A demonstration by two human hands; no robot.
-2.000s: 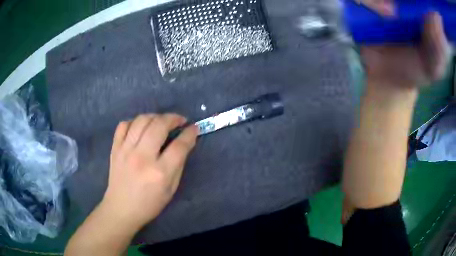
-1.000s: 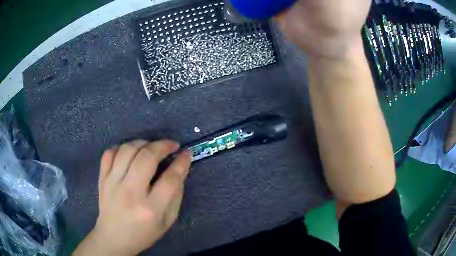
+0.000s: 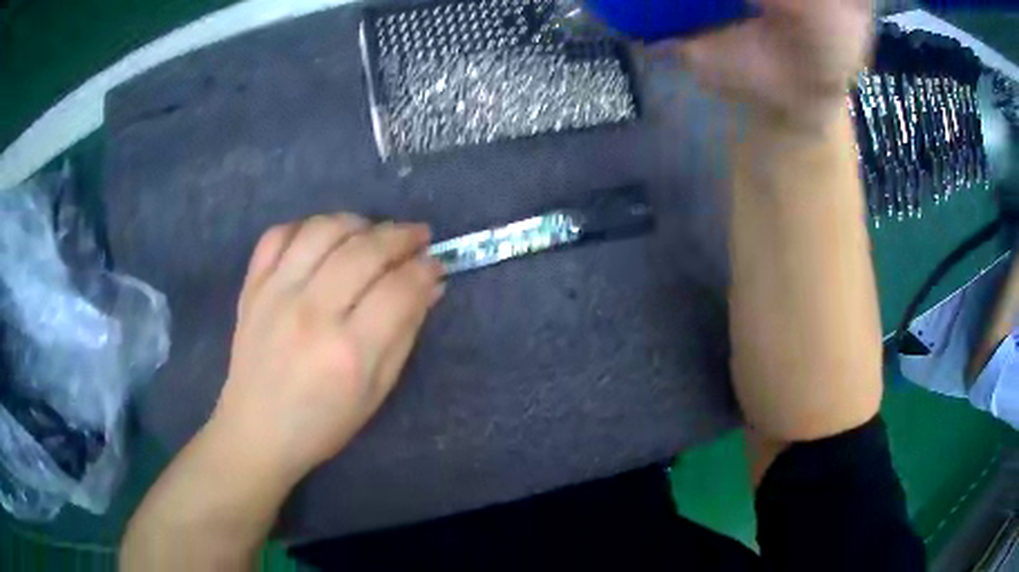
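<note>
A black handle housing (image 3: 620,215) lies on the foam mat, its open side up, with the circuit board (image 3: 514,238) showing inside. My left hand (image 3: 335,324) grips the housing's left end, which it hides. My right hand (image 3: 782,50) is at the top edge, blurred and partly cut off, around the blue electric screwdriver (image 3: 668,13). The driver's nose end is over the right top part of the screw tray (image 3: 503,92), which is heaped with silver screws. The driver's tip is too blurred to tell if it holds a screw.
The grey foam mat (image 3: 536,380) lies under the work. A crumpled clear plastic bag (image 3: 84,324) with dark contents is at the left. Several black units (image 3: 922,140) lie in a row at the right. A black cord (image 3: 955,263) and a person's light sleeve (image 3: 950,335) are at the right edge.
From the first frame, my right hand with the driver has moved left to the screw tray. My left hand still holds the housing. The loose screw seen beside the housing earlier no longer shows.
</note>
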